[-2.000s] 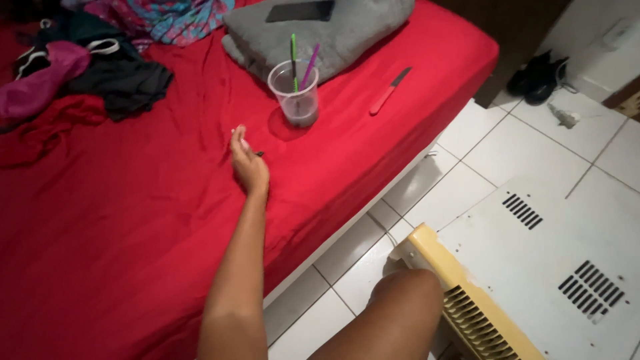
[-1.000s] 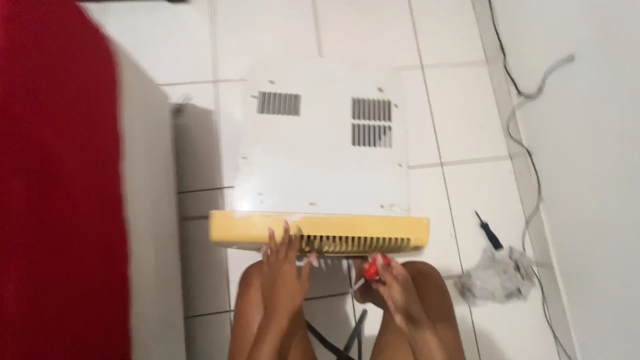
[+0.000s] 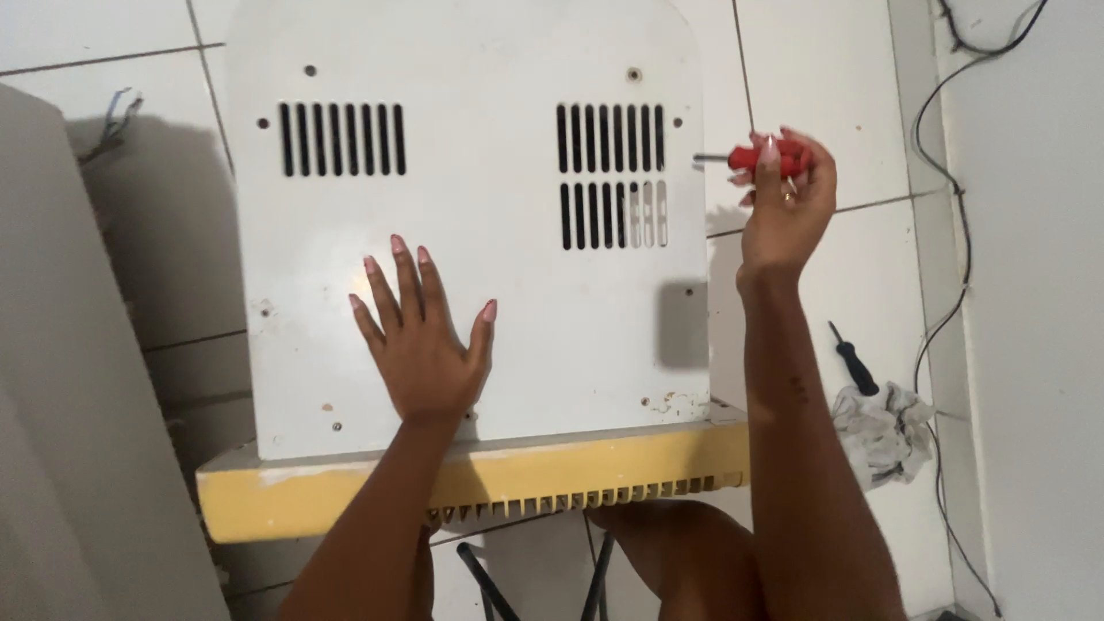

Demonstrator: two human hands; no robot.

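A white metal housing panel [image 3: 517,345] with several vent slots and screw holes fills the middle, a yellow slatted grille frame [image 3: 604,461] along its near edge. My left hand [image 3: 431,354] rests flat on the panel with its fingers spread, holding nothing. Beyond the panel's right edge, my right hand [image 3: 789,207] grips a red-handled screwdriver [image 3: 743,159], its shaft pointing left toward the upper right vents. Some screw holes hold screws; others look dark.
A black-handled screwdriver [image 3: 856,368] lies by a crumpled whitish bag or cloth [image 3: 884,431] on the tiled floor at the right. A dark cable [image 3: 966,241] runs along the wall. The bed's pale side [image 3: 78,345] stands at the left. Dark metal legs [image 3: 483,582] show below.
Both hands have moved up from the yellow grille frame: the left onto the panel, the right, with the red screwdriver, to beside its right edge. The view has moved closer to the panel.
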